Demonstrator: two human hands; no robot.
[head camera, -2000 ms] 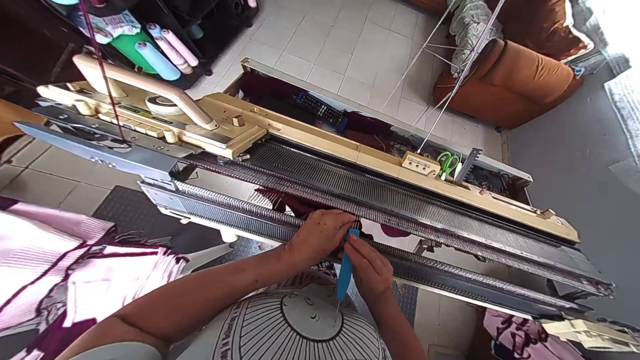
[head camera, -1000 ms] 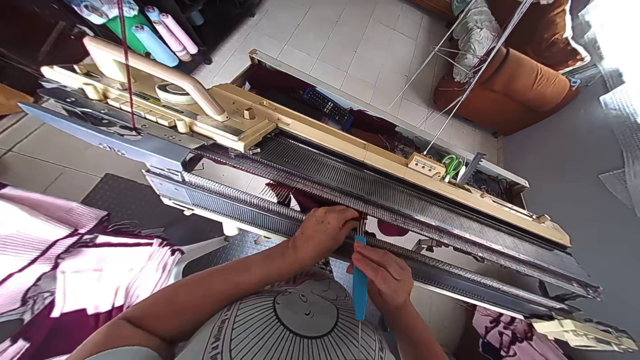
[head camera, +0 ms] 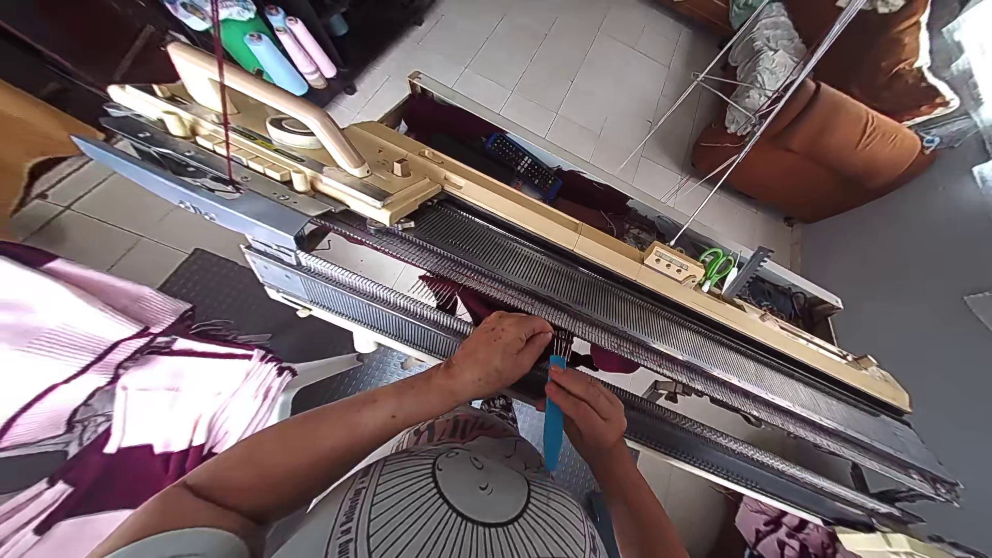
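Note:
A knitting machine with a dark needle bed runs diagonally across the view, with a second, lower needle bed in front. My right hand grips a blue-handled tool, its pronged end at the gap between the beds. Against those prongs are the bent fingers of my left hand; whether they pinch anything is hidden. Dark maroon knitting hangs between the beds near both hands. The beige carriage with its handle sits at the machine's left end, a maroon yarn running down to it.
Pink and maroon knitted pieces lie at the left. Behind the machine are a remote control, green-handled scissors and a beige row counter. Yarn cones stand at the upper left, a brown armchair at the upper right.
The blue-handled tool has gone from slanting to nearly upright in view, still in my right hand. My left hand remains beside its pronged end.

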